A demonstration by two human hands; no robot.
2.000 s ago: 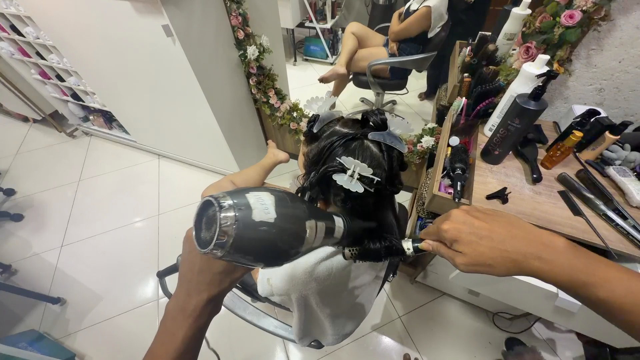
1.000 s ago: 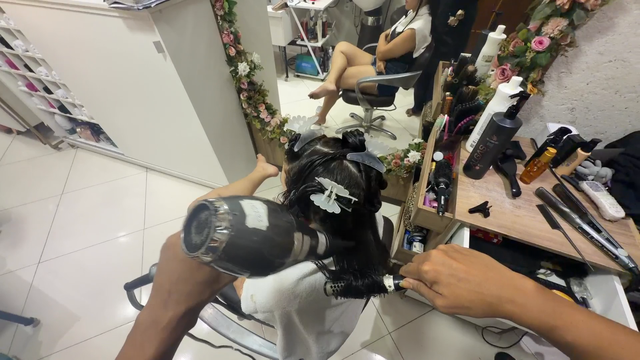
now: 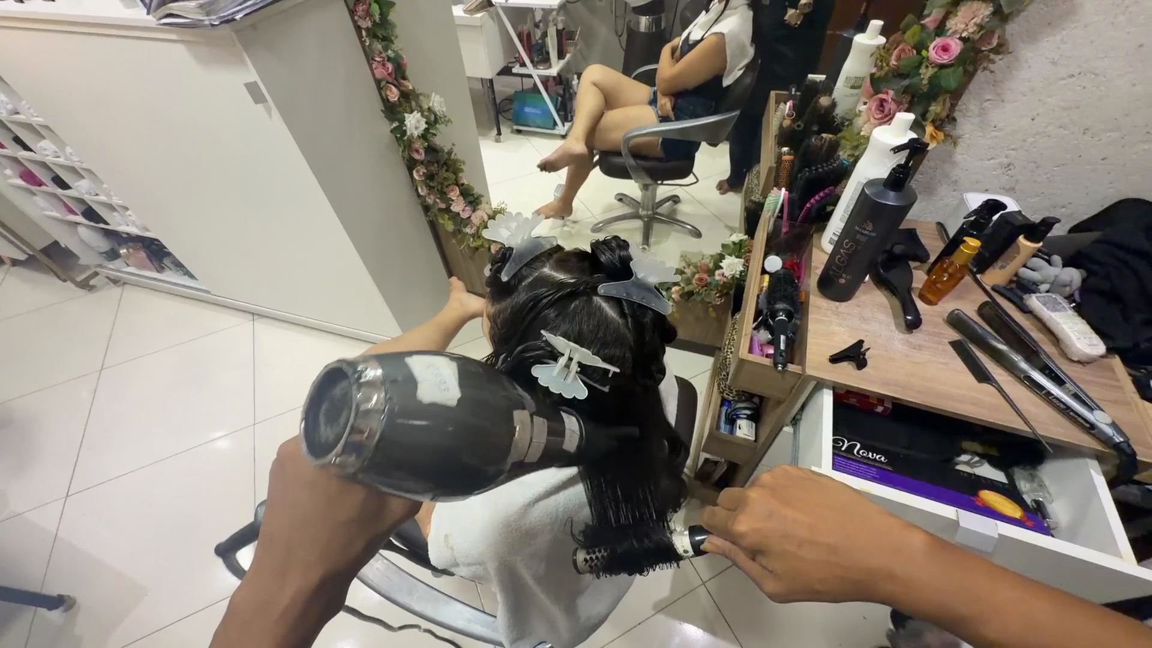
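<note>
My left hand [image 3: 333, 504] grips a black hair dryer [image 3: 441, 423], whose nozzle points right against the dark hair of a seated person. In my right hand [image 3: 792, 535] is the handle of a round hairbrush [image 3: 630, 551], its bristles in the lower ends of the hair [image 3: 630, 468]. A pale butterfly hair clip [image 3: 569, 364] sits at the back of the head, and more clips, among them a translucent hair clip [image 3: 635, 286], hold sections on top. A white towel [image 3: 513, 531] covers the person's shoulders and back.
At right a wooden counter [image 3: 909, 360] bears a black pump bottle [image 3: 866, 236], a flat iron [image 3: 1035, 369], a tail comb [image 3: 994, 391] and a small black clip [image 3: 850, 354]. Below it a white drawer [image 3: 972, 517] stands pulled out. A mirror [image 3: 540, 180] edged with flowers is ahead.
The round brush has moved down along the hair, from beside the dryer's nozzle to the lower ends, with my right hand on it. The drawer shows more fully as the view shifts.
</note>
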